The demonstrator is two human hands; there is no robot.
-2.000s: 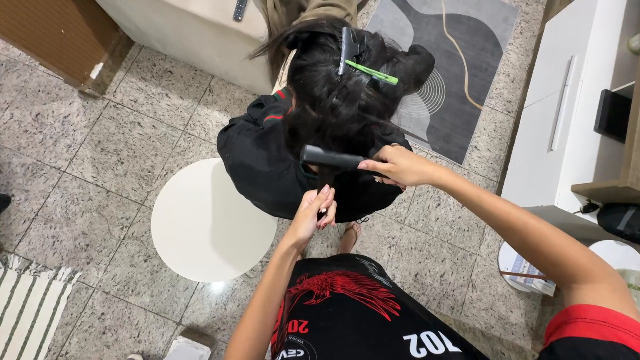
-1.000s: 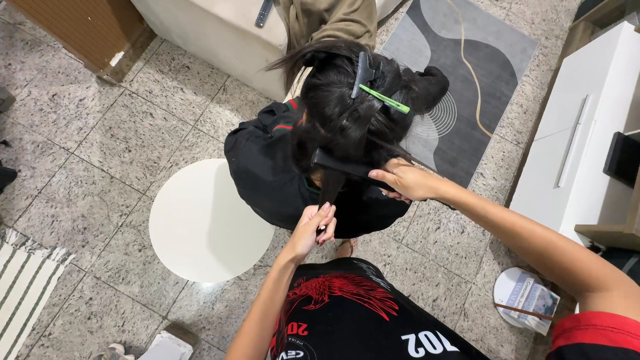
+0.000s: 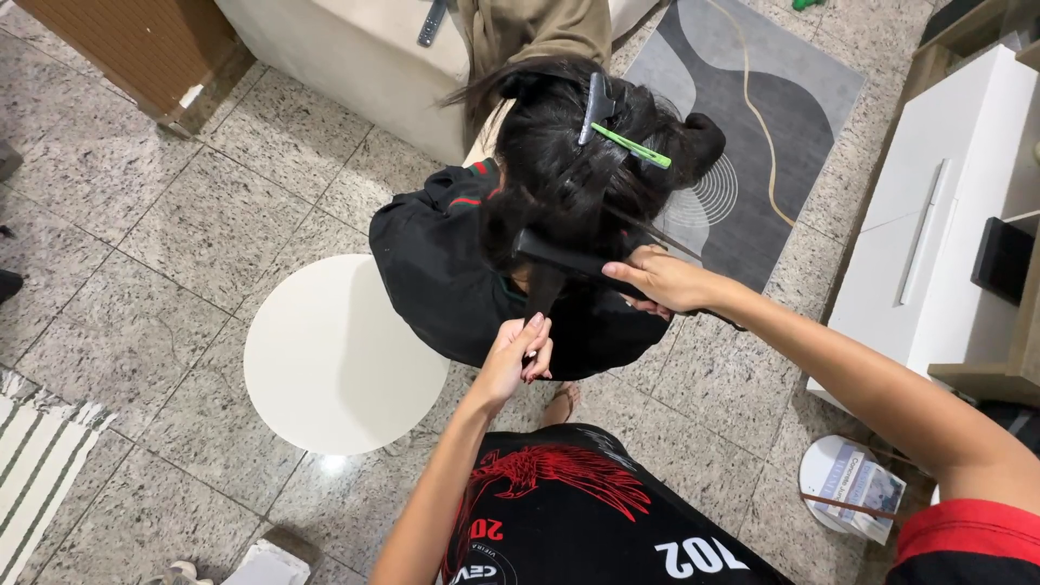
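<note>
A person in a black top sits with their back to me, their dark hair (image 3: 561, 154) sectioned. A grey hair clip (image 3: 597, 108) and a green hair clip (image 3: 632, 146) sit on the crown. My right hand (image 3: 662, 278) grips a black hair straightener (image 3: 565, 258), which lies across a strand near the back of the head. My left hand (image 3: 520, 355) pinches the lower part of that strand (image 3: 543, 292) just below the tool and holds it taut. Whether the straightener's plates are fully pressed together cannot be told.
A round white tabletop (image 3: 345, 357) stands at the left of the seated person. Beyond are a beige sofa (image 3: 357, 69) with a remote control (image 3: 432, 22) and a grey patterned rug (image 3: 780, 106). A white cabinet (image 3: 918, 211) and a round white stand (image 3: 845, 479) holding magazines are at the right.
Two seconds ago the straightener was held above a strand lower down; now it lies nearer the head. Both hands keep their holds. The view has shifted slightly.
</note>
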